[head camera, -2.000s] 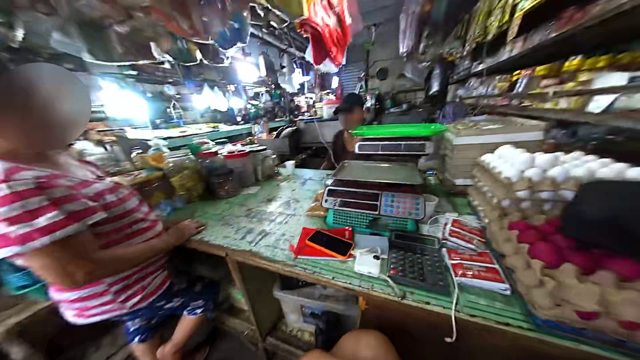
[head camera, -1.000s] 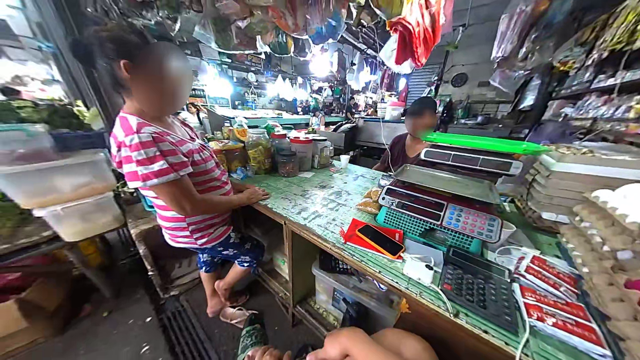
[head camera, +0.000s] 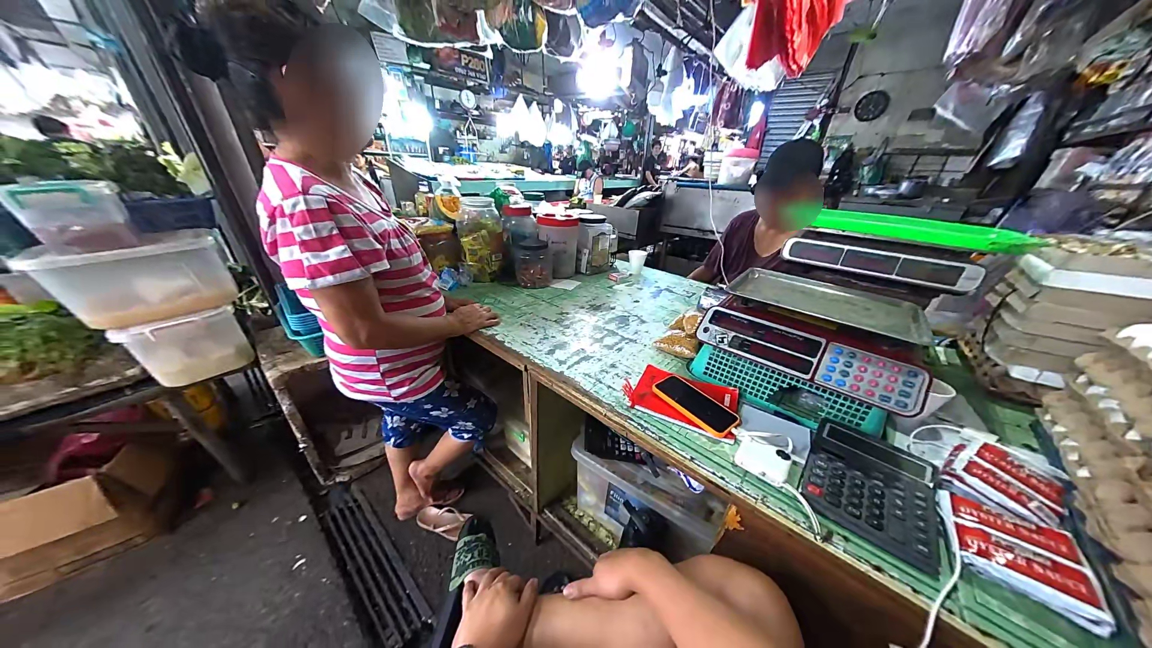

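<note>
At the bottom, my left hand (head camera: 497,605) lies over the ankle of my bent bare leg, fingers loosely spread. My right hand (head camera: 607,574) rests beside it on the leg, index finger extended, and nothing shows in it. On the green counter (head camera: 585,337) above are an orange-edged phone (head camera: 696,405) on a red packet (head camera: 643,389), a white charger (head camera: 763,457) with a cable, and a black calculator (head camera: 873,490). Behind them a digital weighing scale (head camera: 814,355) with a metal pan (head camera: 832,304) stands on a teal basket (head camera: 774,391). Red-and-white sachets (head camera: 1026,549) lie to the right.
A person in a striped shirt (head camera: 351,261) stands at the counter's left end; another in a dark cap (head camera: 792,162) is behind it. Lidded jars (head camera: 558,243), egg trays (head camera: 1098,441), a clear bin (head camera: 603,495) under the counter, a floor grate (head camera: 373,562) and stacked tubs (head camera: 126,279) surround me.
The view has swung left and down. My hands and leg now show more fully at the bottom; two seconds ago only bare skin showed there.
</note>
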